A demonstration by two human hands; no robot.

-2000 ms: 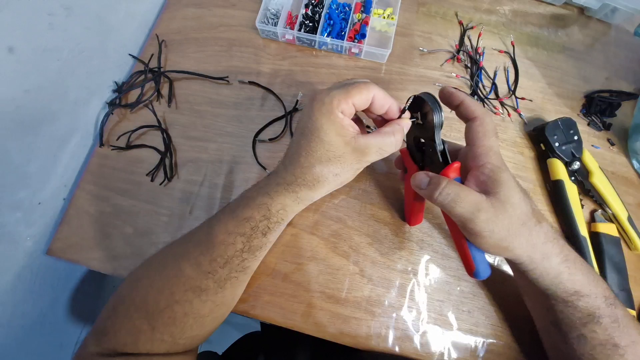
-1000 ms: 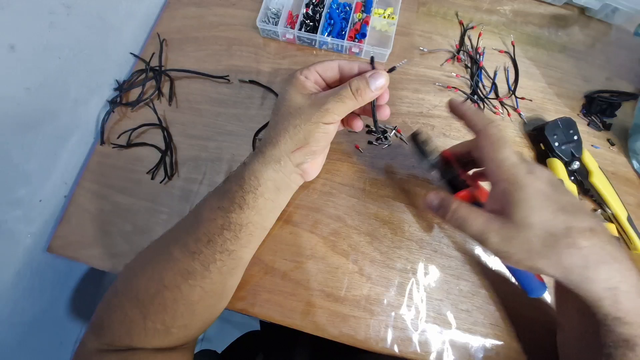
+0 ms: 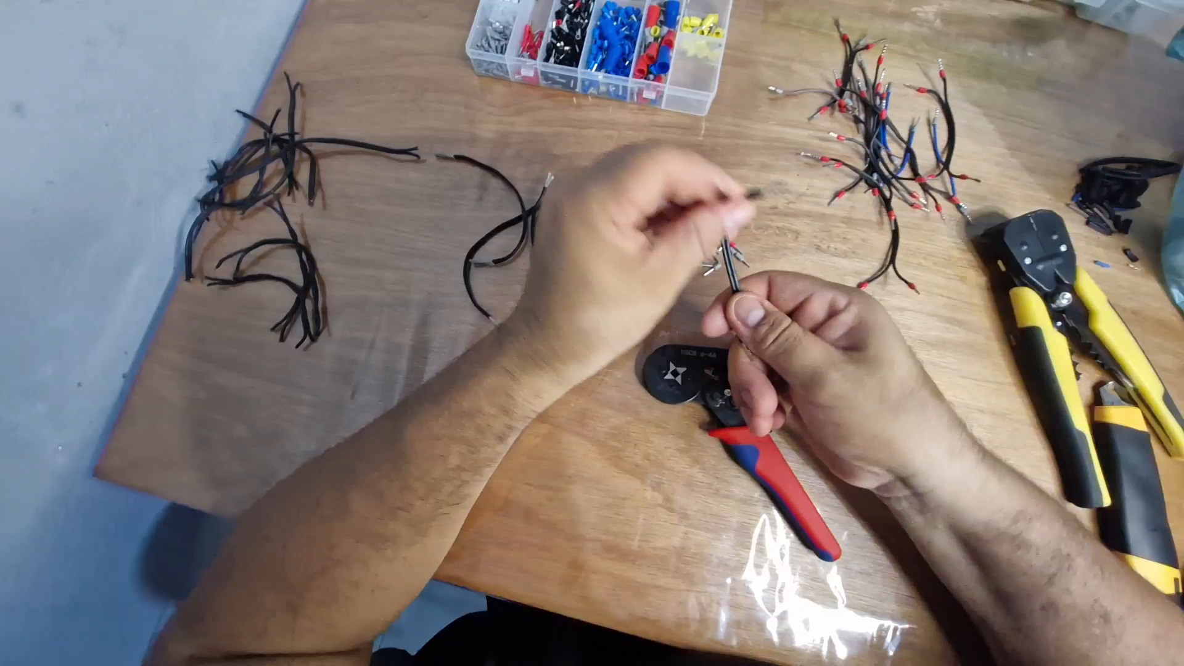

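Note:
A short black wire runs between my two hands. My left hand, slightly blurred, pinches its upper part, and a dark end pokes out past the fingertips. Thumb and fingers of my right hand grip the wire lower down. Under the right fingers lies a crimping tool with a black head and red-and-blue handles, partly covered by that hand. Loose ferrules lie on the table just behind the wire, mostly hidden. Left of my left hand are a few black wires with bare ends.
Black wires lie in a pile at the left. A compartment box of terminals stands at the back. Wires with red ferrules are heaped at back right. A yellow-and-black wire stripper and a yellow-and-black cutter lie at the right.
My right hand has let go of the crimping tool, which now lies on the table, and has come to the wire. One second ago only my left hand held the wire.

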